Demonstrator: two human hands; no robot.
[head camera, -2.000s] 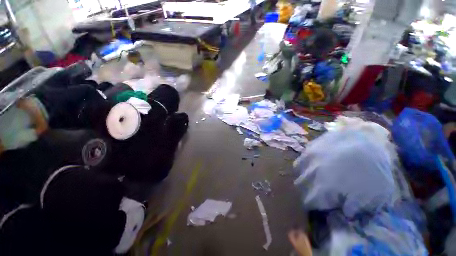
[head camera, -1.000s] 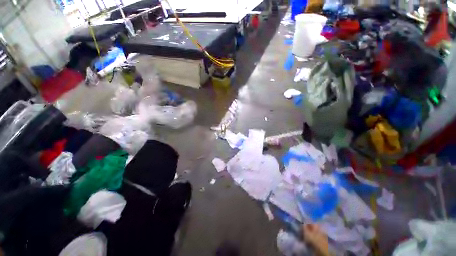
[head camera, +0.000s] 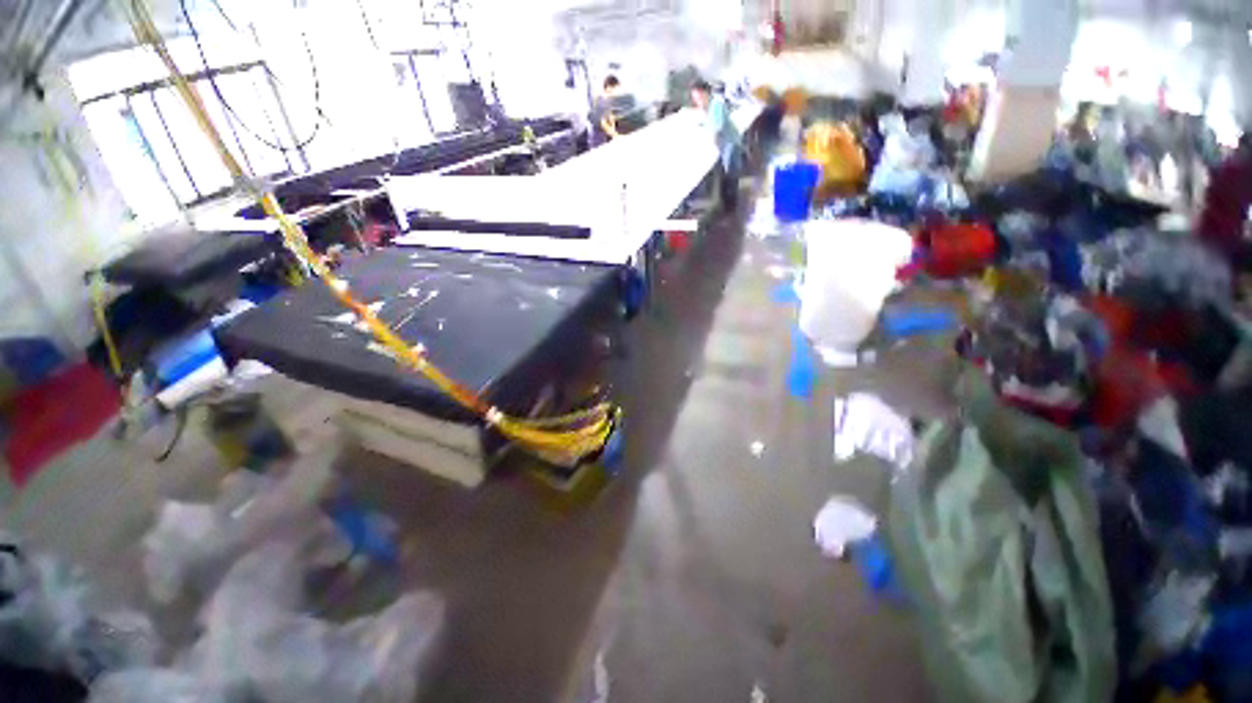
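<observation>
Neither of my hands shows in the picture now. Nearest in front are a grey-green sack or cloth (head camera: 1009, 549) at the lower right and cloudy, clear plastic wrapping (head camera: 275, 618) on the floor at the lower left. Between them runs the grey aisle floor (head camera: 687, 549). A table with a black cover (head camera: 439, 309) stands at centre left, with white scraps on top. A yellow cable (head camera: 330, 282) slants down across it and ends in a coil (head camera: 563, 433) at its corner. The picture is blurred.
A white bin (head camera: 851, 282) and a blue bucket (head camera: 795, 190) stand along the aisle. Heaps of mixed cloth (head camera: 1098, 337) line the right. White scraps (head camera: 872, 429) lie on the floor. Two people (head camera: 714, 121) are by the long white table (head camera: 632, 165). A pillar (head camera: 1023, 110) stands behind.
The view has moved forward along the aisle and tilted up. The black fabric rolls and the scrap pile have left the picture. A blurred hand seen earlier at the bottom edge is gone.
</observation>
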